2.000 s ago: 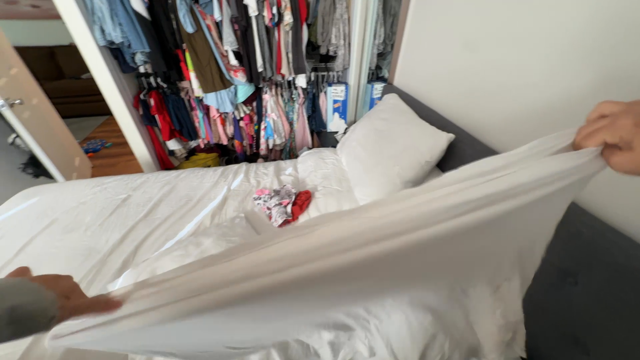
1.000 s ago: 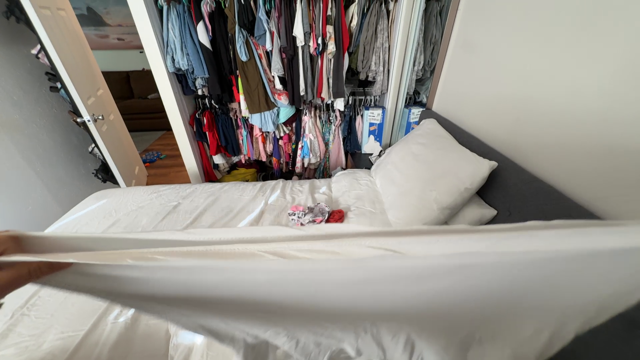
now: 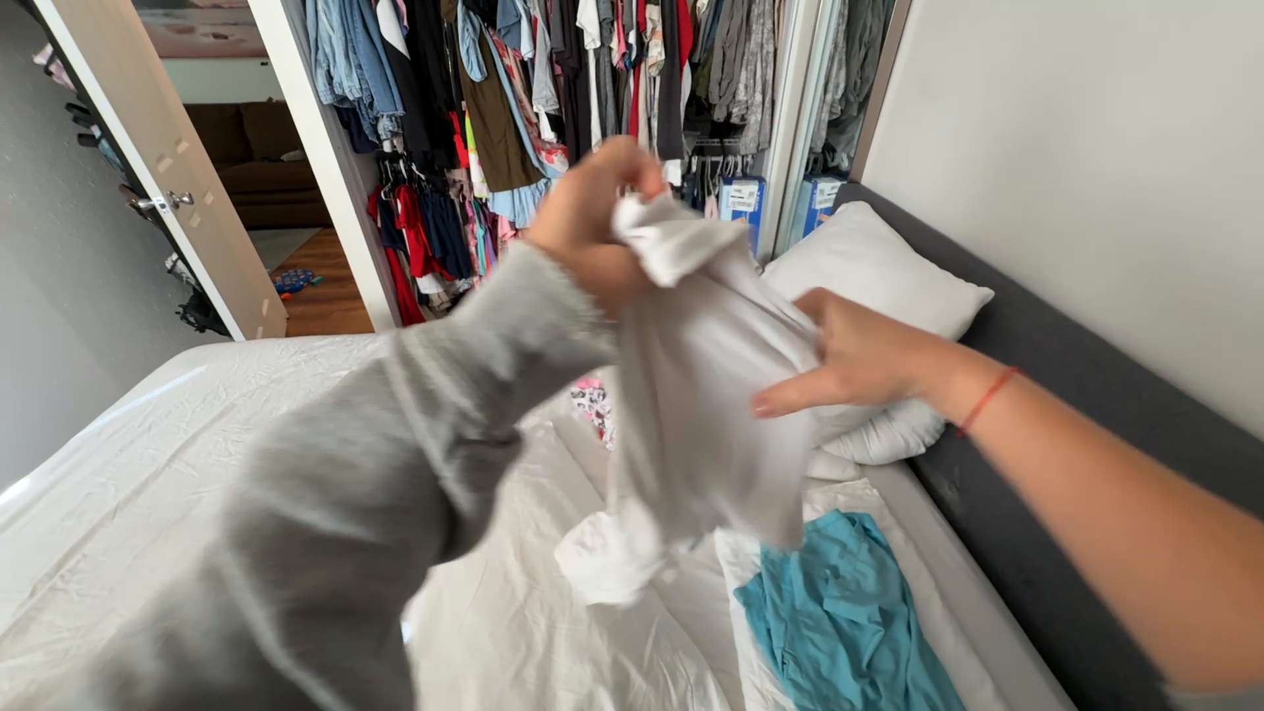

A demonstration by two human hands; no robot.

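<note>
My left hand (image 3: 597, 232), in a grey sleeve, grips the gathered top of a white cloth (image 3: 701, 395) in the middle of the view. The cloth hangs in folds over the bed and is blurred. At its right side is my right hand (image 3: 839, 351), with a thin red band on the wrist; its thumb is spread from the fingers, and whether it grips the cloth is unclear. Below lies a crumpled turquoise cloth (image 3: 839, 612) on the white bedding (image 3: 553, 602). Behind the white cloth, a patterned pink, black and white fabric (image 3: 592, 407) is partly hidden.
A white pillow (image 3: 879, 272) leans near the dark grey headboard (image 3: 1037, 395), above another pillow. Beyond the bed stands a closet with hanging clothes (image 3: 504, 109) and blue boxes (image 3: 743, 202). An open door (image 3: 168, 168) is at the left.
The white cloth was stretched wide across the bed; now it is bunched and hanging. My hands, far apart two seconds ago, are close together at the centre. The turquoise cloth has come into view.
</note>
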